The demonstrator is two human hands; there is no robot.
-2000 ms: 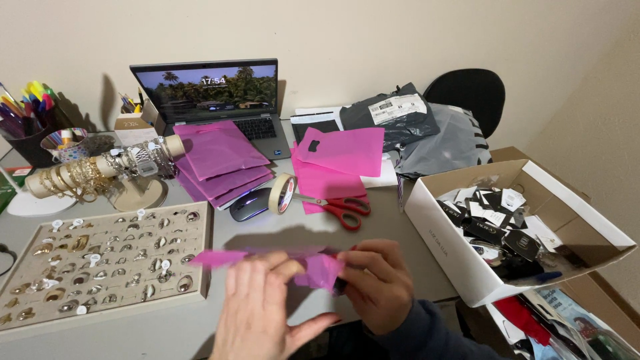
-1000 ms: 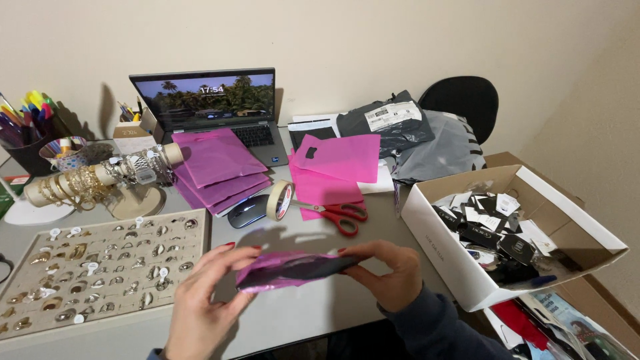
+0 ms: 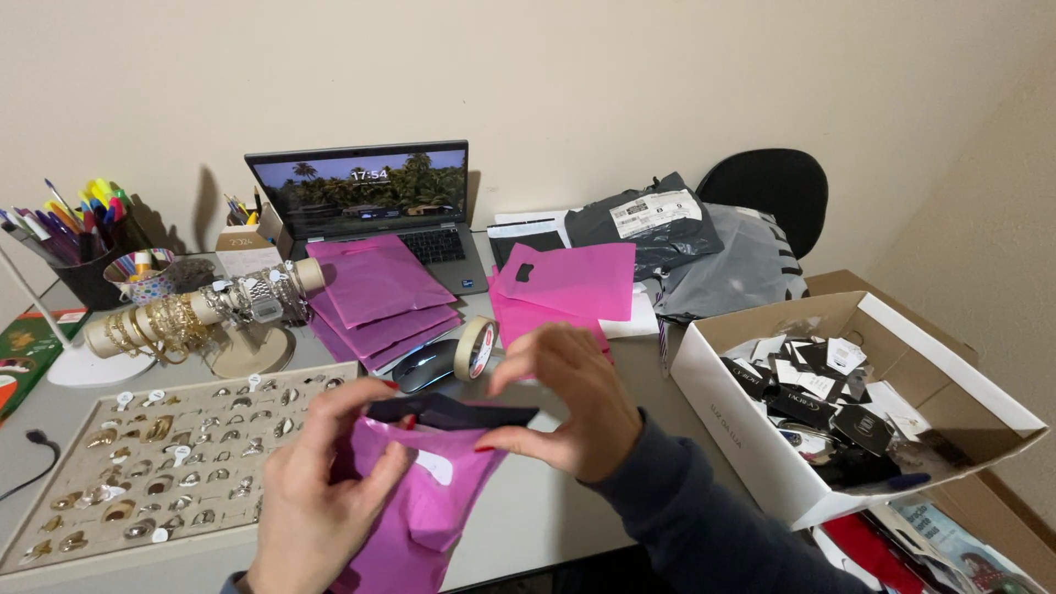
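A pink plastic bag [image 3: 421, 503] with a dark inner side hangs upright in front of me, its mouth at the top and a white patch near the rim. My left hand [image 3: 330, 478] pinches the left part of the rim between thumb and fingers. At the bag's right corner, my right hand [image 3: 569, 404] has its thumb against the rim, while its fingers arch above the dark edge. Whether the right hand grips the bag is unclear. What the bag contains is hidden.
Left are a ring tray [image 3: 148, 470] and a bracelet stand [image 3: 239, 346]. Behind lie a laptop [image 3: 363, 194], stacked pink bags [image 3: 379, 285], a mouse [image 3: 425, 365], a tape roll [image 3: 476, 348], flat pink bags [image 3: 577, 276] and dark parcels [image 3: 643, 223]. A white box [image 3: 734, 437] of tags stands right.
The pink bag was held nearly flat and edge-on; now it hangs upright with its mouth upward. My right hand has risen and its fingers have spread over the rim.
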